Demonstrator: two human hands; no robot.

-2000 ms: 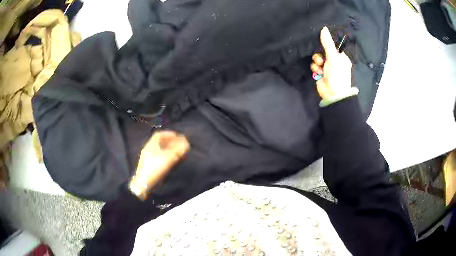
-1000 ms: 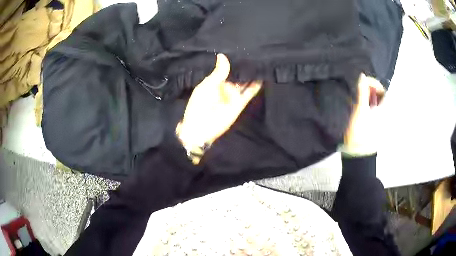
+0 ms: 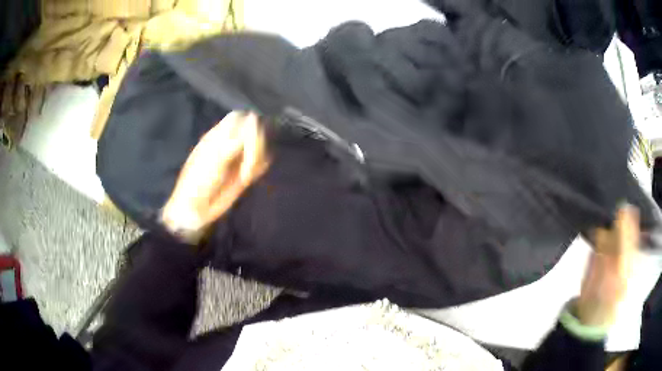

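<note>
A dark jacket point(image 3: 435, 239) lies across the white table, with its rounded hood end point(image 3: 145, 138) at the left. Its upper layer is blurred and slants down to the right. A shiny zip line point(image 3: 319, 134) shows near the neck. My left hand point(image 3: 218, 174) is at the cloth edge by the neck, fingers and thumb closed on it. My right hand point(image 3: 613, 261), strongly blurred, touches the jacket's edge at the right. Its fingertips are unclear, so its grip cannot be told, nor can any small tool in it.
Tan garments point(image 3: 87, 47) are piled at the upper left. More dark cloth point(image 3: 566, 22) lies at the upper right. The white table top point(image 3: 508, 319) shows below the jacket at the right. The speckled floor point(image 3: 58, 210) and a red-edged object point(image 3: 10, 279) show at the left.
My left hand has moved left to the neck area and closed on cloth. My right hand has moved right and down. The upper jacket layer has shifted, covering the puckered band. The view has shifted.
</note>
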